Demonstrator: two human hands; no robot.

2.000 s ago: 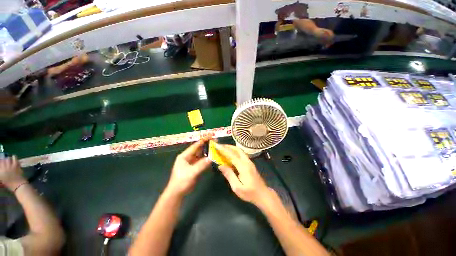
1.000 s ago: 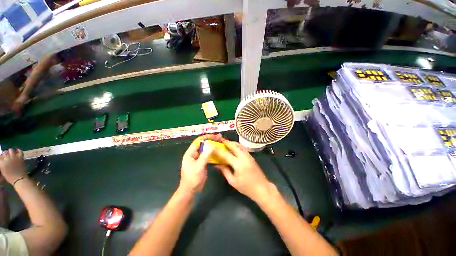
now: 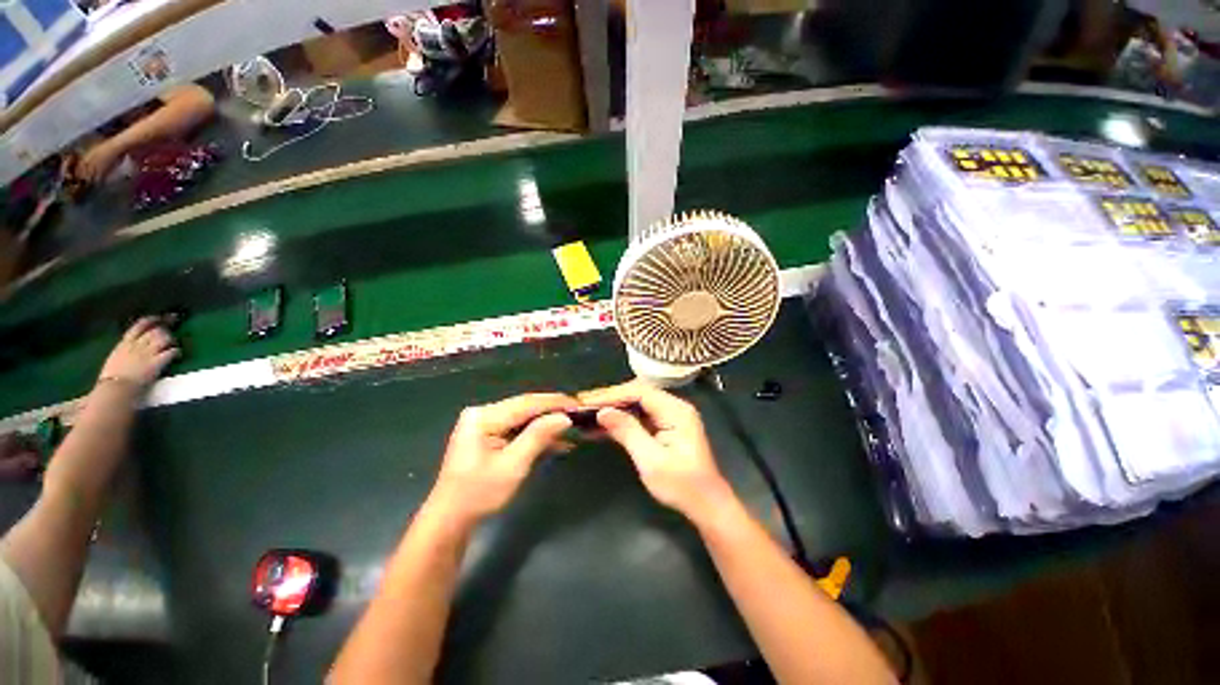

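My left hand [image 3: 498, 452] and my right hand [image 3: 658, 436] meet in front of the fan, thumbs and fingertips closed on a small thin dark unit [image 3: 585, 418]. It is seen nearly edge-on, and the fingers cover most of it. No yellow shows on it from this angle. A yellow housing [image 3: 578, 269] lies on the green conveyor, just beyond the white strip and left of the fan.
The beige desk fan [image 3: 694, 297] stands just beyond my right hand. Tall stacked trays [image 3: 990, 335] are at right. A red corded device [image 3: 286, 583] lies at left. Two circuit boards [image 3: 329, 309] lie on the conveyor. Another person's hand [image 3: 142, 353] reaches there.
The held piece, earlier showing yellow, is now turned to a dark thin edge. My hands have come level on either side of it. The other person's arm has reached onto the conveyor.
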